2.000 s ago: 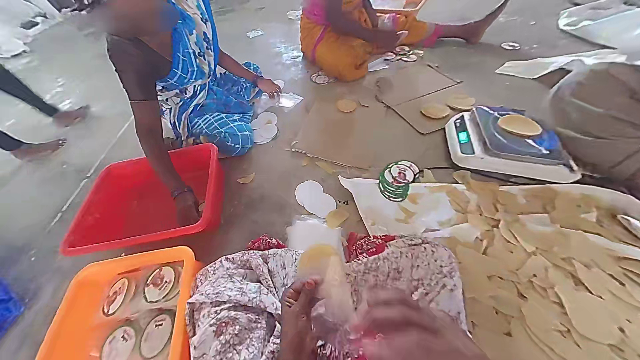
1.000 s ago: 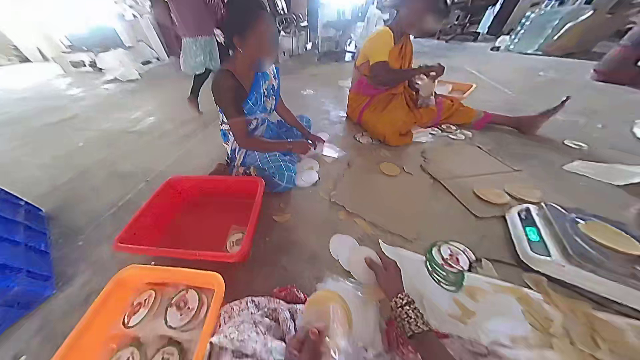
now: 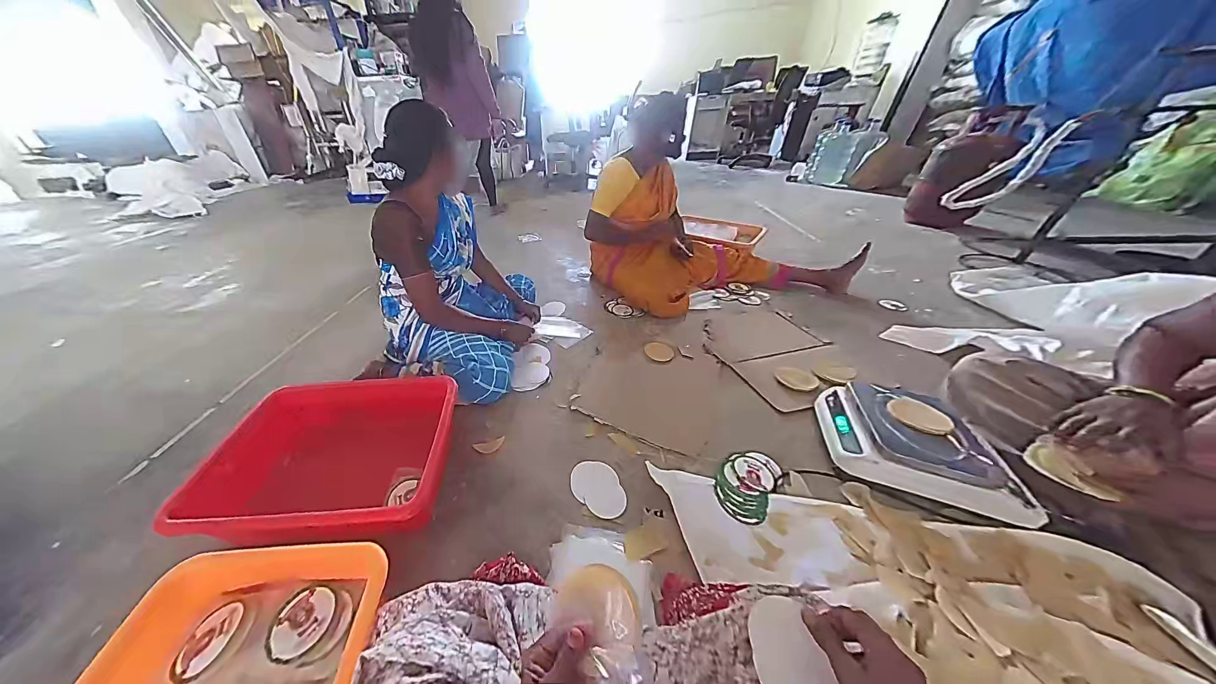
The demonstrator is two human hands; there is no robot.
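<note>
My left hand (image 3: 556,654), low in the view, grips a clear plastic bag (image 3: 617,655) with round tan discs (image 3: 598,598) inside. At the lower right my right hand (image 3: 860,646) pinches a white round disc (image 3: 784,641) by its edge, over my patterned cloth. More clear plastic lies just beyond the bag. Two overlapping white discs (image 3: 600,489) lie on the floor ahead. A pile of round labels with green edges (image 3: 748,484) rests on the white sheet to their right.
An orange tray (image 3: 375,589) with packed discs and a red tub (image 3: 432,456) stand left. A digital scale (image 3: 988,489) bearing a tan disc, cardboard (image 3: 646,399) and tan pieces (image 3: 950,589) on a sheet lie right. Two seated people face the floor area ahead; a co-worker's hand is at right.
My right hand has moved from the white discs on the floor back toward my lap, with a white disc now in it. The view has tilted up.
</note>
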